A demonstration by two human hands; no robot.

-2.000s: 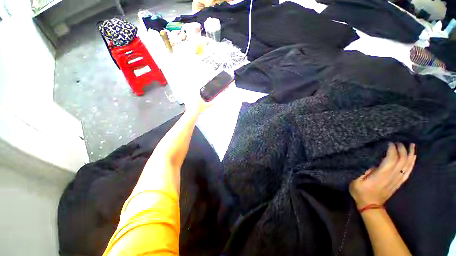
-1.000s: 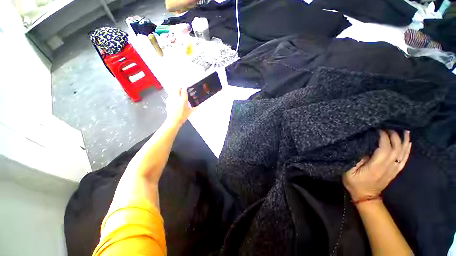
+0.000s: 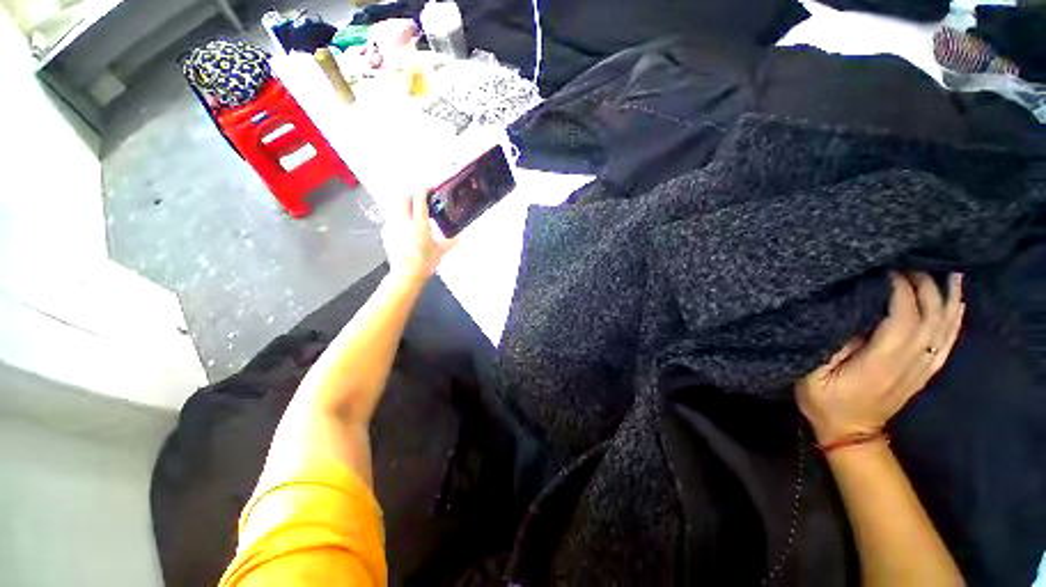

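A large black garment with a charcoal speckled rough part lies across the table and my lap. My left hand is stretched forward over the white tabletop and holds a smartphone by its near end, tilted, with its screen dimly lit. My right hand rests on the garment at the edge of the speckled part. Its fingers lie over the cloth and the fingertips are partly sunk in a dark fold. I cannot tell whether they pinch the cloth or anything small.
A red stool with a patterned cloth item on it stands at the left. Small items, a tan cylinder and a pale container are on the white tabletop. A black mass hangs at lower left.
My left hand has lifted the phone, drawn it slightly back and tilted it, and its screen has lit up. My right hand stays on the garment. The view has shifted, and the garment has bunched up slightly.
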